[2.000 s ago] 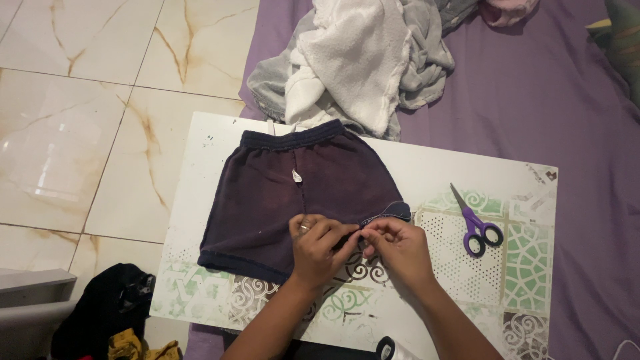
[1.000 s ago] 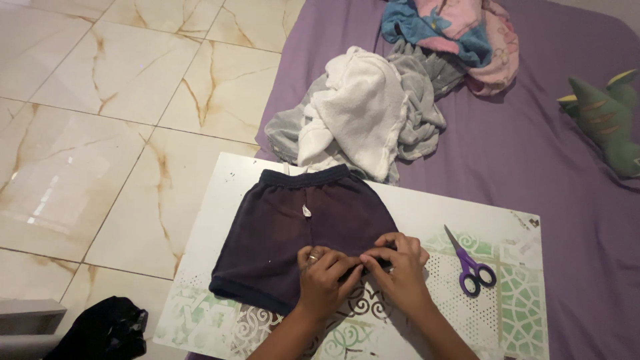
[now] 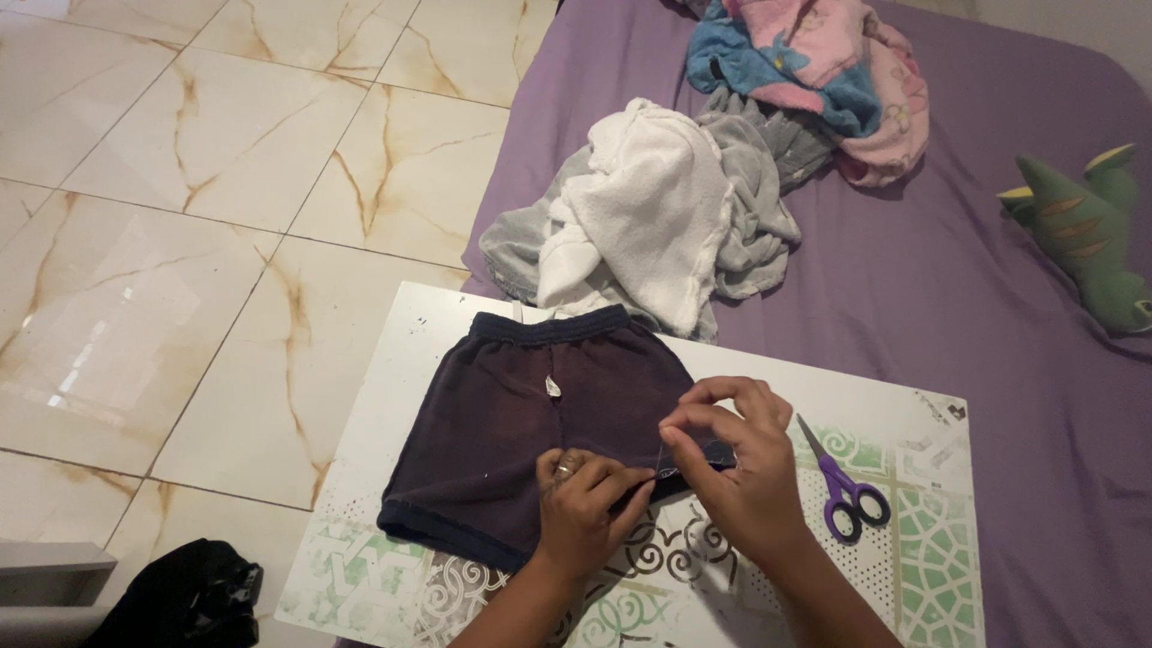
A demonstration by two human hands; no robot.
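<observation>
Dark navy shorts (image 3: 486, 432) with a small white tag lie spread on a white patterned board (image 3: 909, 432). My left hand (image 3: 589, 499), with a ring on one finger, pinches the hem of the right leg between thumb and fingertips. Just above and right of it, my right hand (image 3: 742, 450) is raised with thumb and index finger pinched together on a thin thread that runs down to the hem. Whether a needle is between those fingertips I cannot tell. Purple-handled scissors (image 3: 850, 499) lie partly open on the board, right of my right hand.
Beyond the board, a white and grey fleece cloth (image 3: 648, 198) and a pink and blue cloth (image 3: 810, 63) lie heaped on a purple sheet (image 3: 900, 261). A green plush toy (image 3: 1084, 234) is at the far right. Black fabric (image 3: 184, 598) lies at the lower left on the tiled floor (image 3: 225, 189).
My right hand has lifted away from my left hand and the hem, where their fingertips were close together before. The thread between them now shows. The view has shifted, bringing in the plush toy.
</observation>
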